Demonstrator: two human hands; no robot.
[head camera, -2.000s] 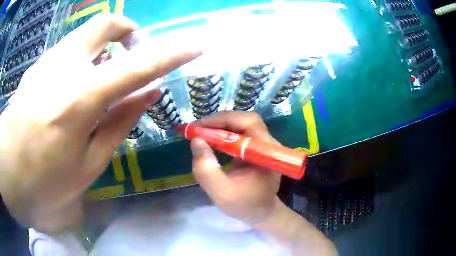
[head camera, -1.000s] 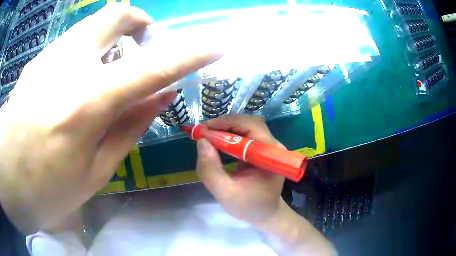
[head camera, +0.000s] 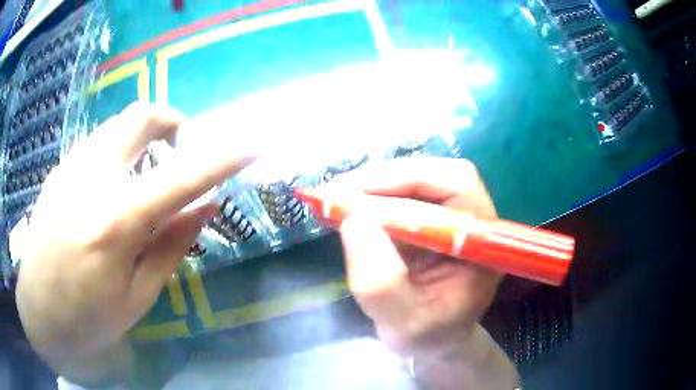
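A clear blister tray (head camera: 343, 99) glares white in front of me, tilted, with rows of dark ring-shaped components (head camera: 235, 219) showing along its near edge. My left hand (head camera: 114, 221) holds the tray's left side, thumb and fingers around it, index finger stretched over it. My right hand (head camera: 427, 259) holds a red marker pen (head camera: 511, 245), its uncapped tip pointing left, at a row of components near the tray's near edge. Whether the tip touches is unclear. Glare hides most of the tray.
Filled trays lie at the left (head camera: 38, 114) and at the right (head camera: 603, 65), the right one with a red mark. A green mat (head camera: 526, 171) with yellow, red and white tape lies under them. A pale stick (head camera: 652, 7) is at the top right.
The tray now sits lower and further left in view, with more mat showing behind it. My right hand and marker have moved right, and the tip is at another row of components.
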